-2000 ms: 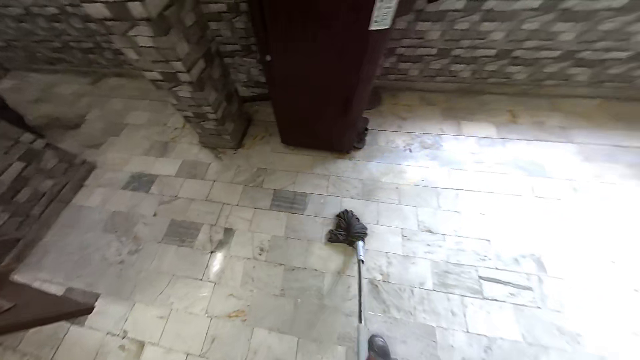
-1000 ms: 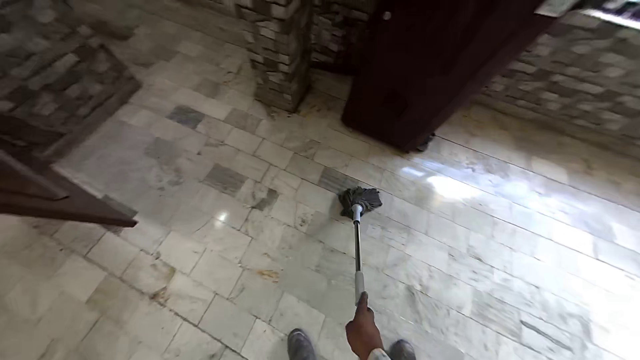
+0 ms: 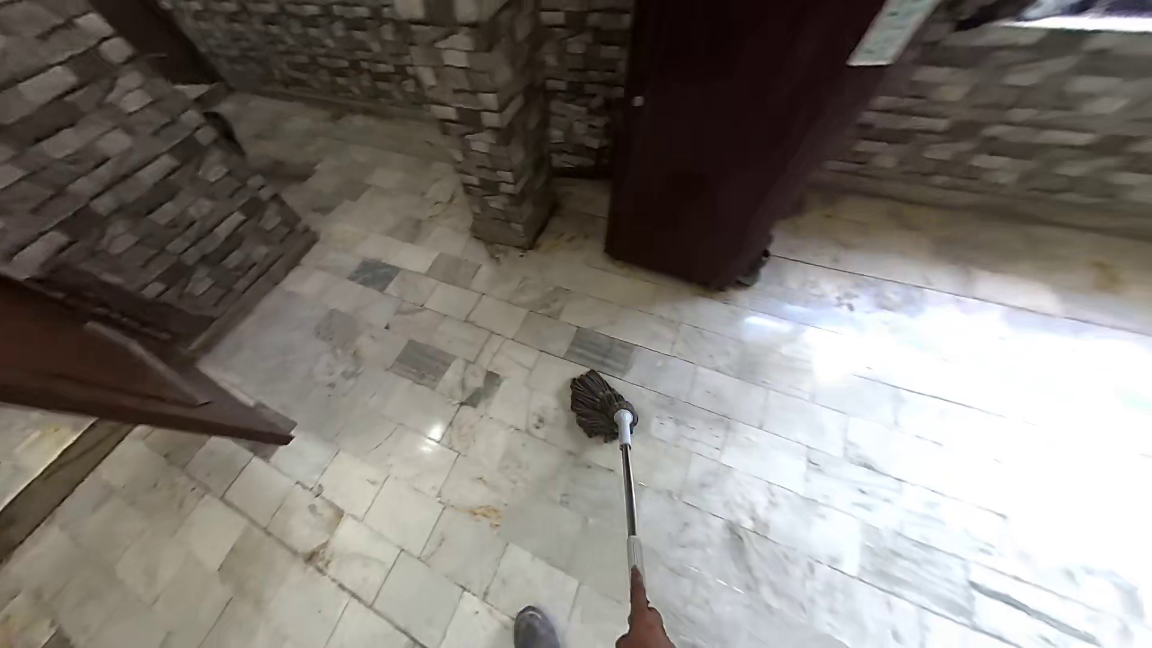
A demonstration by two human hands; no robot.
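Note:
My right hand (image 3: 644, 621), at the bottom edge, is closed around the grey grip of a mop handle (image 3: 630, 504), with a finger lying along it. The metal pole runs up from the hand to a pale socket. Dark, damp-looking mop strands (image 3: 596, 407) rest on the marble-tiled floor (image 3: 540, 459), fanned to the left of the socket. My left hand is not in view.
A brown wooden door (image 3: 135, 382) juts in at left, near a stone-clad wall (image 3: 153, 171). A stone-clad pillar (image 3: 495, 135) and a dark maroon cabinet (image 3: 711, 135) stand ahead. A shoe (image 3: 535, 627) shows below. Bright glare covers the floor at right.
The mop strands, spread to both sides of the socket a second ago, now trail to its left. One shoe shows where two did. The view has shifted.

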